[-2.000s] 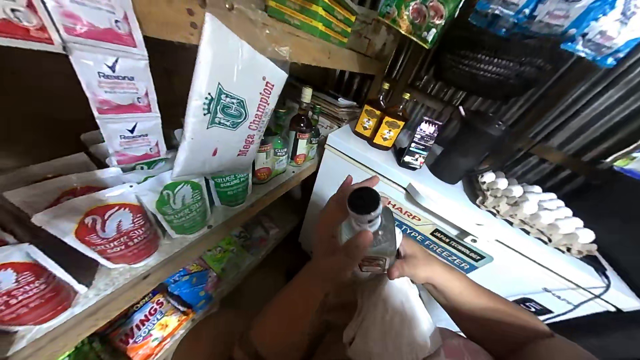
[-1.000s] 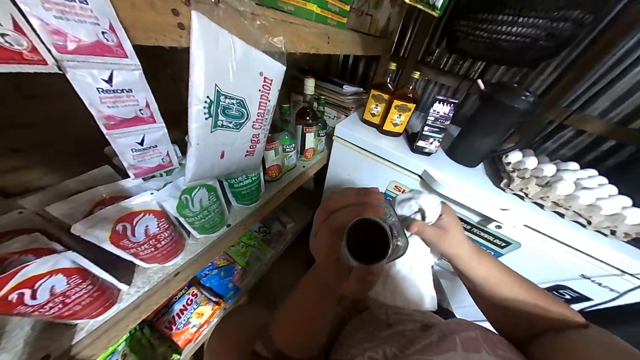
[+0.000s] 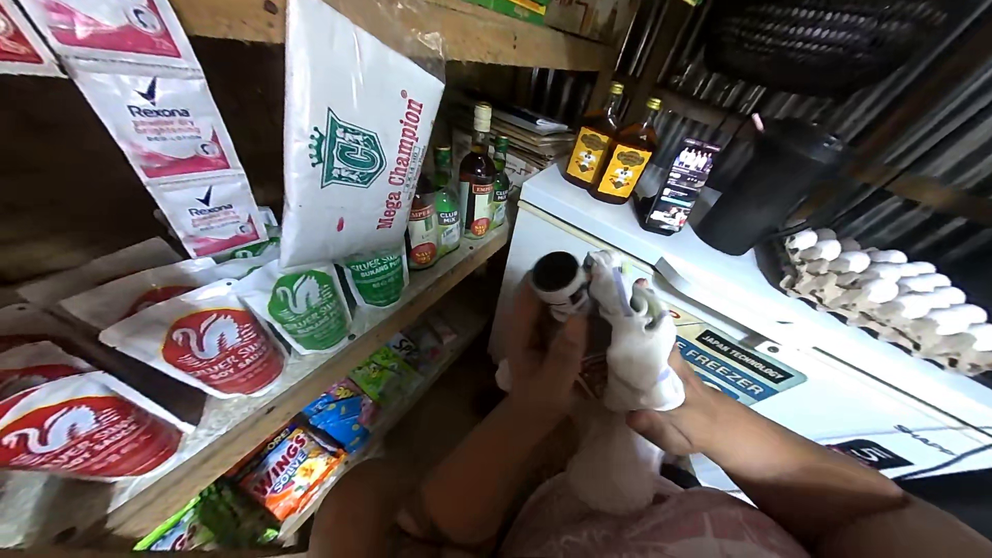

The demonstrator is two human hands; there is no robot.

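A bottle with a black cap [image 3: 556,273] and a white neck band is held upright by my left hand [image 3: 546,349], whose fingers wrap its upper part. Close against its right side, my right hand [image 3: 678,418] grips a bunched white cloth [image 3: 639,349]. The cloth covers part of the bottle and hangs down toward my lap. Most of the bottle's body is hidden by my hands and the cloth.
Left, a wooden shelf [image 3: 310,399] bears soy sauce pouches [image 3: 221,341], vinegar pouches [image 3: 310,306], liquor bottles [image 3: 479,178] and a white plastic pack [image 3: 356,147]. On the white chest freezer [image 3: 577,213] stand amber bottles [image 3: 624,159], a lit phone [image 3: 674,186], a black tumbler [image 3: 775,182] and egg trays [image 3: 891,294].
The bottle was tipped with its round base toward the camera one second ago; now its black cap faces up. The cloth in my right hand has come up beside the bottle's neck.
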